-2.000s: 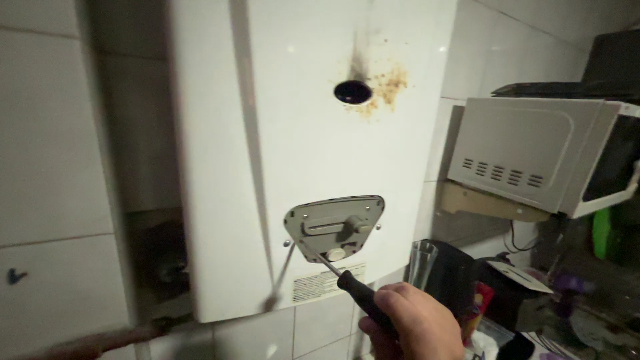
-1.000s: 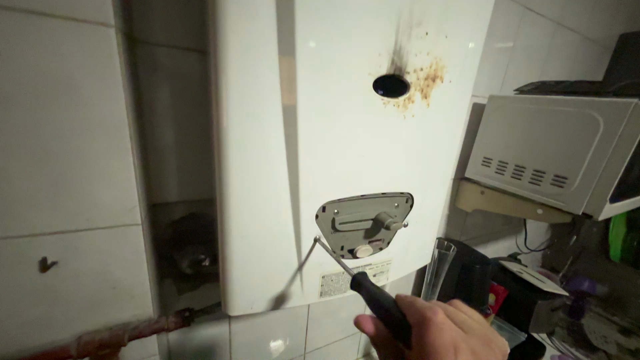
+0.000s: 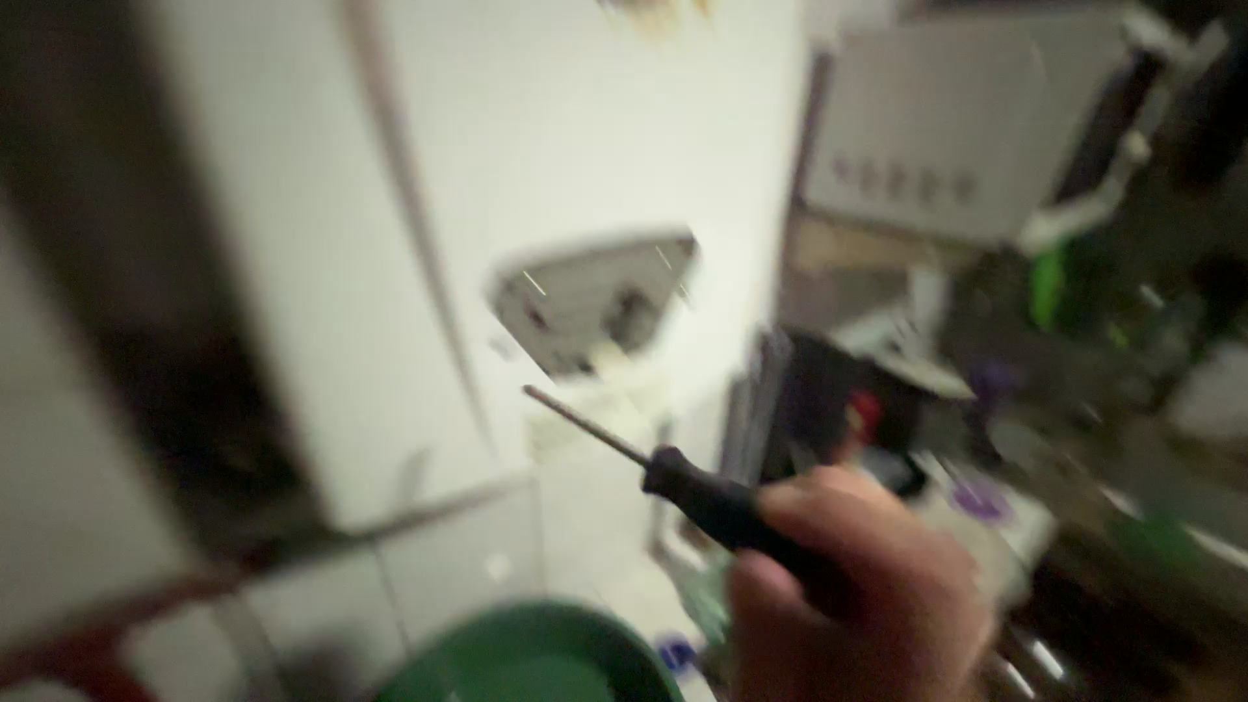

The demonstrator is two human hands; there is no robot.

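My right hand (image 3: pixel 868 575) is closed around the black handle of a screwdriver (image 3: pixel 702 487). Its metal shaft points up and left, and the tip appears just below the grey recessed control panel (image 3: pixel 595 302) of a white wall-mounted water heater (image 3: pixel 322 244). Whether the tip touches the casing cannot be told, since the picture is blurred. A pale label with writing lies under the panel, partly behind the shaft. My left hand is out of view.
A microwave oven (image 3: pixel 955 127) stands on a shelf at the upper right. Below it are a black container (image 3: pixel 829 390) and blurred clutter. A green basin (image 3: pixel 536 653) is at the bottom, and a reddish pipe (image 3: pixel 117 614) runs along the lower left.
The screwdriver tip, earlier at the lower left edge of the control panel, is now below the panel. The view has shifted down, bringing the green basin into sight.
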